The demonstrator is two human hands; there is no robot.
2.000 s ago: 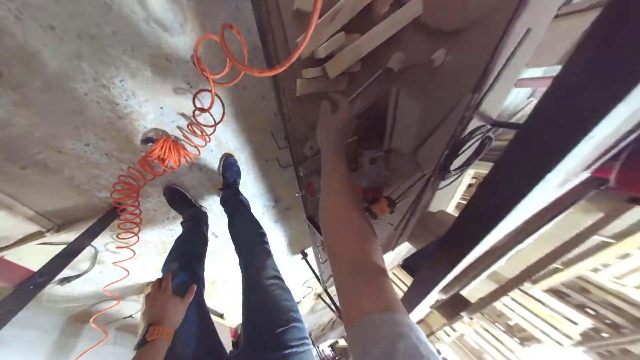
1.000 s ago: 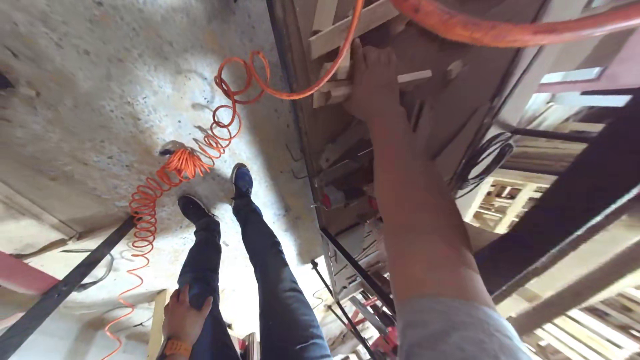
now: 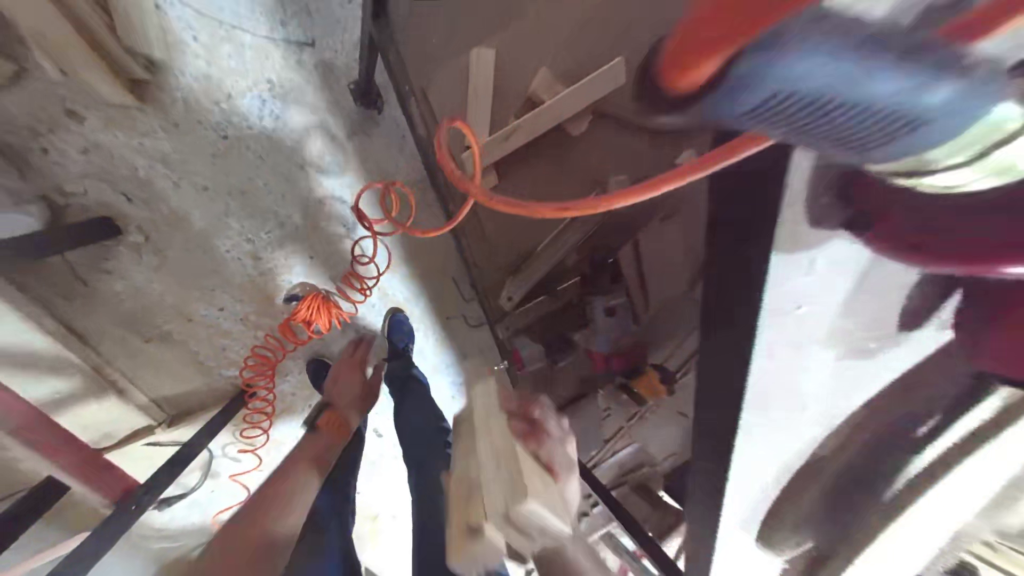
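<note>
My right hand (image 3: pixel 544 440), blurred by motion, is closed around several short pale wood pieces (image 3: pixel 500 472) at the lower middle, beside the workbench edge. My left hand (image 3: pixel 354 380), with an orange band on its wrist, is raised over my shoes and holds nothing that I can see; its fingers are partly spread. On the brown workbench top lie crossed wood strips (image 3: pixel 552 112). Farther down the bench, tools and scraps lie together, among them a yellow-and-black tool (image 3: pixel 650 384).
A coiled orange air hose (image 3: pixel 260 384) runs from the floor over the bench to a blurred air-tool fitting (image 3: pixel 832 88) at upper right. A dark metal post (image 3: pixel 732 360) stands along the bench. Timber (image 3: pixel 88 48) lies at upper left.
My right hand has come back from the wood on the bench, now holding several pieces. My left hand has lifted off my thigh and moved forward. The view has shifted.
</note>
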